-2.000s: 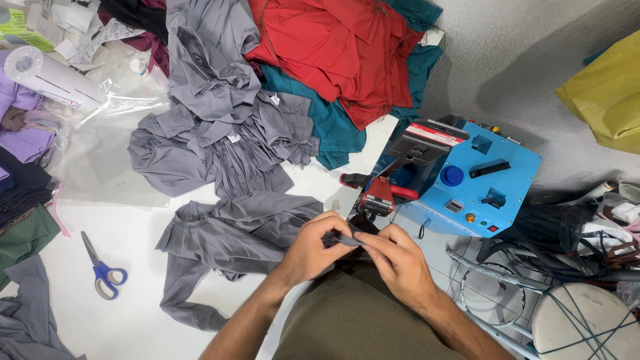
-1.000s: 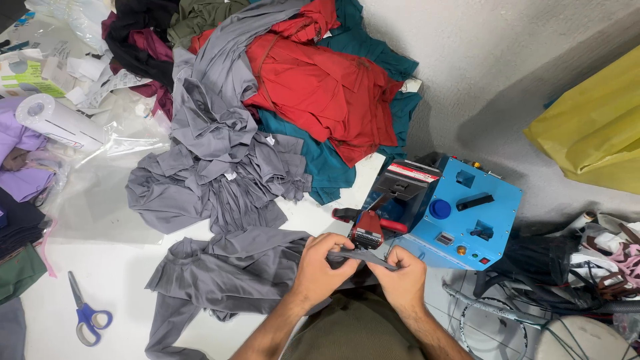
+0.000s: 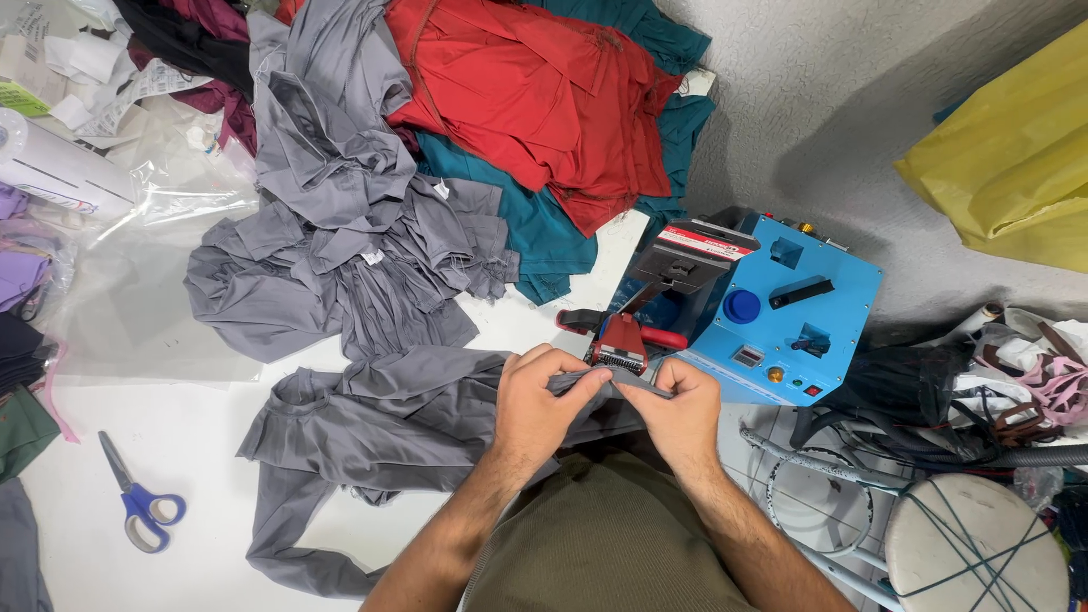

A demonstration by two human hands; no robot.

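Observation:
My left hand and my right hand pinch an edge of a grey garment, stretched between them. That edge lies against the toothed mouth of a red and black clipper-like trimming head, which joins a blue machine with a dark blue knob, a small display and buttons. The rest of the garment spreads on the white table to the left of my hands. The lower part of the garment, near my body, is partly hidden by my left forearm.
Blue-handled scissors lie on the white table at left. Behind are piles of grey garments, red garments and teal fabric, with clear plastic beside them. A round stool with cords across it stands at lower right.
Both hands have brought the grey fabric from in front of my body up to the red trimming head and now hold it stretched there. The view has also shifted.

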